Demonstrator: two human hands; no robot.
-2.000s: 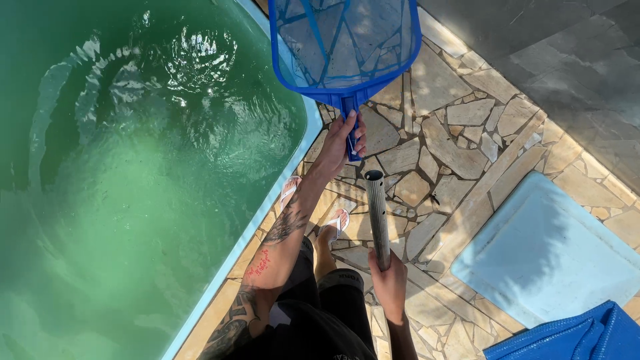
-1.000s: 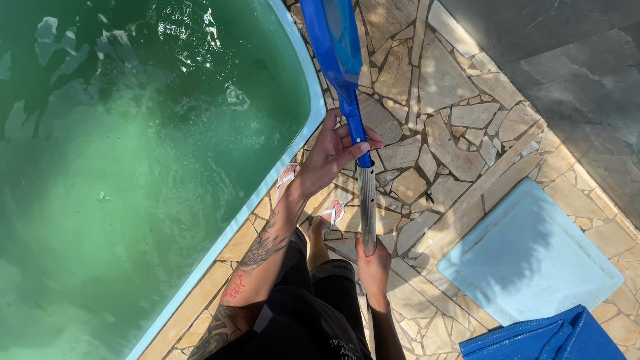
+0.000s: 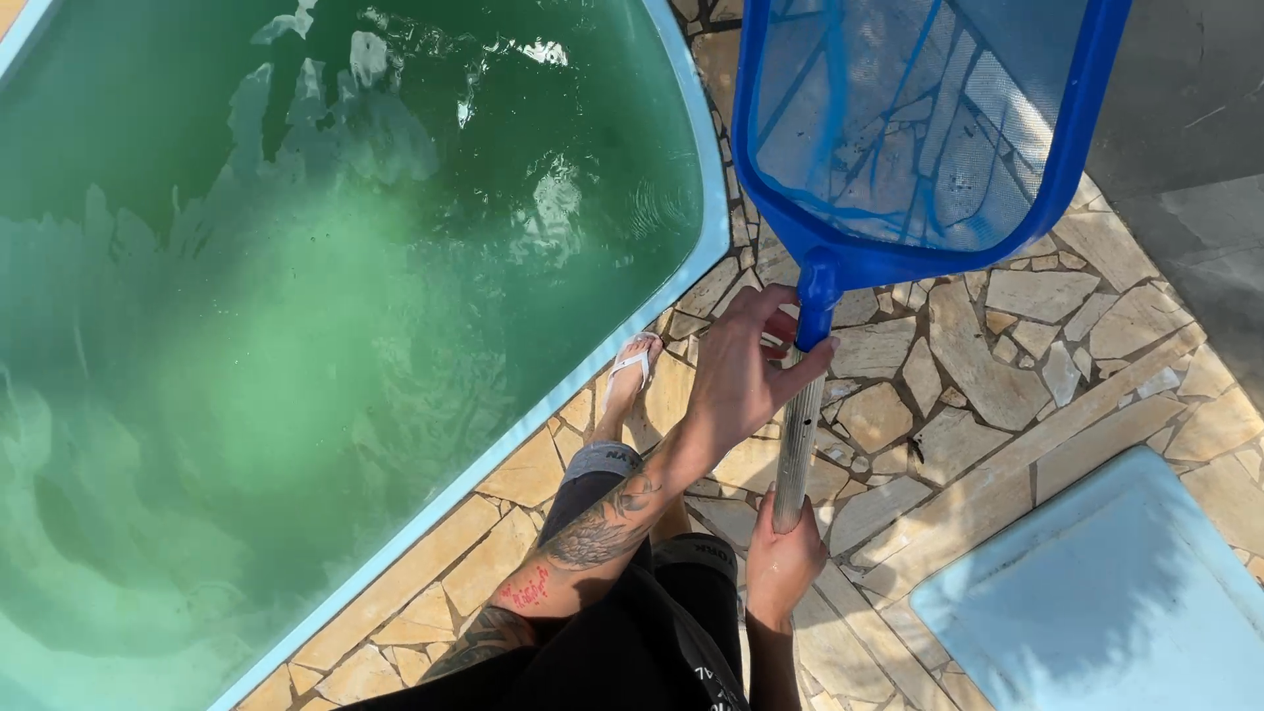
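A blue pool skimmer net point(image 3: 889, 259) with a mesh panel fills the upper right of the view. Its blue handle socket meets the end of a ribbed metal pole point(image 3: 798, 434), and small holes show in the pole's side. My left hand point(image 3: 755, 365) is at that joint, thumb and fingers curled around the blue socket. Lower down, my right hand point(image 3: 785, 558) grips the pole, whose part below that hand is hidden.
Green pool water point(image 3: 326, 326) lies on the left, bounded by a light blue pool rim point(image 3: 454, 486). Irregular stone paving point(image 3: 973, 355) runs beside it. A light blue panel point(image 3: 1106, 583) is at the lower right, and dark grey flooring point(image 3: 1185, 138) at the upper right.
Two seconds ago the net and pole were apart; now the blue socket meets the pole's end. Since one second ago the net has turned from nearly edge-on to show its mesh face.
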